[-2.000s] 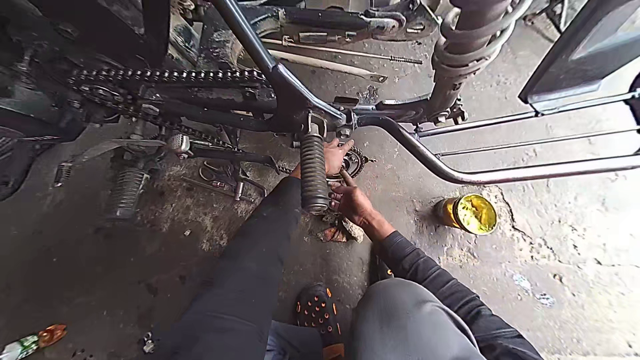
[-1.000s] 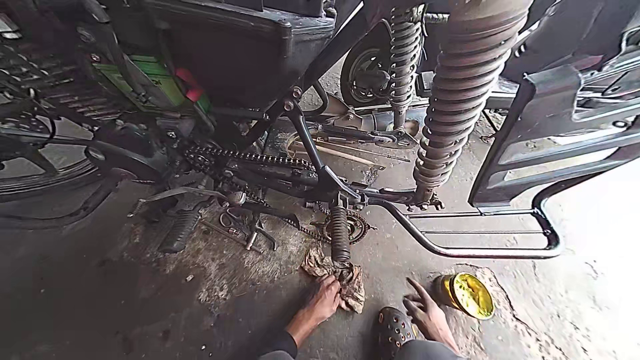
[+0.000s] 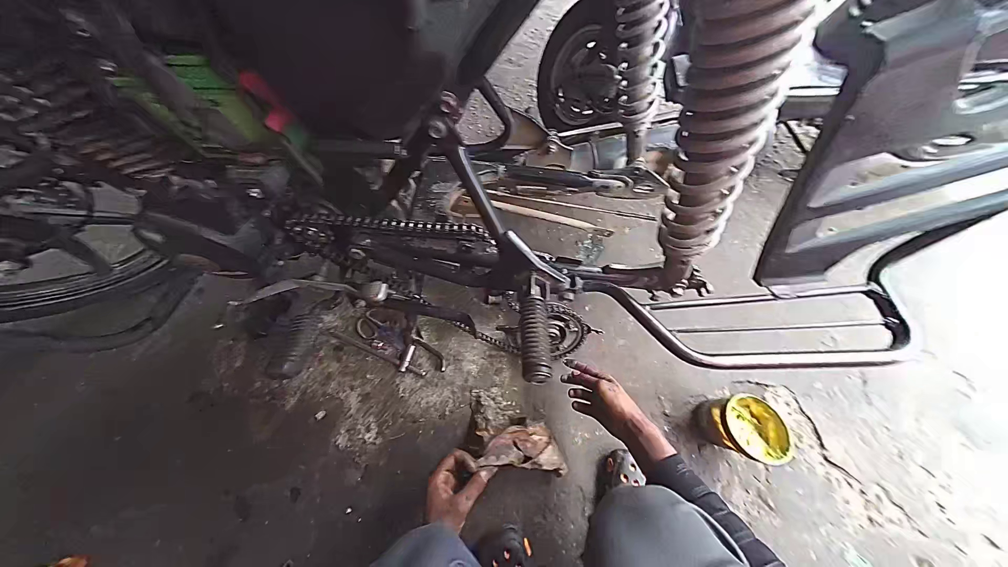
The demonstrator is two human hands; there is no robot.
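My left hand (image 3: 453, 490) pinches the near left edge of a stained, crumpled rag (image 3: 524, 449) low over the concrete floor. Nothing is in my right hand (image 3: 602, 398); its fingers are apart, just below the toothed rear sprocket (image 3: 563, 329). A ribbed rubber footrest (image 3: 535, 342) hangs from the motorcycle frame and hides the sprocket's left part. The drive chain (image 3: 394, 226) runs left from behind the frame, and a lower run of chain reaches the sprocket. To the right of my right hand stands a yellow tub (image 3: 757, 429) with yellow stuff inside, probably grease.
A tubular metal guard (image 3: 780, 361) juts out on the right, below a large coil spring shock absorber (image 3: 720, 142). Metal tools (image 3: 405, 354) lie under the motorcycle at the left of the sprocket. A second wheel (image 3: 579, 67) stands at the back.
My right hand has moved from beside the yellow tub up and left to near the sprocket. My left hand and the rag are now lower, farther from the footrest. The view has shifted.
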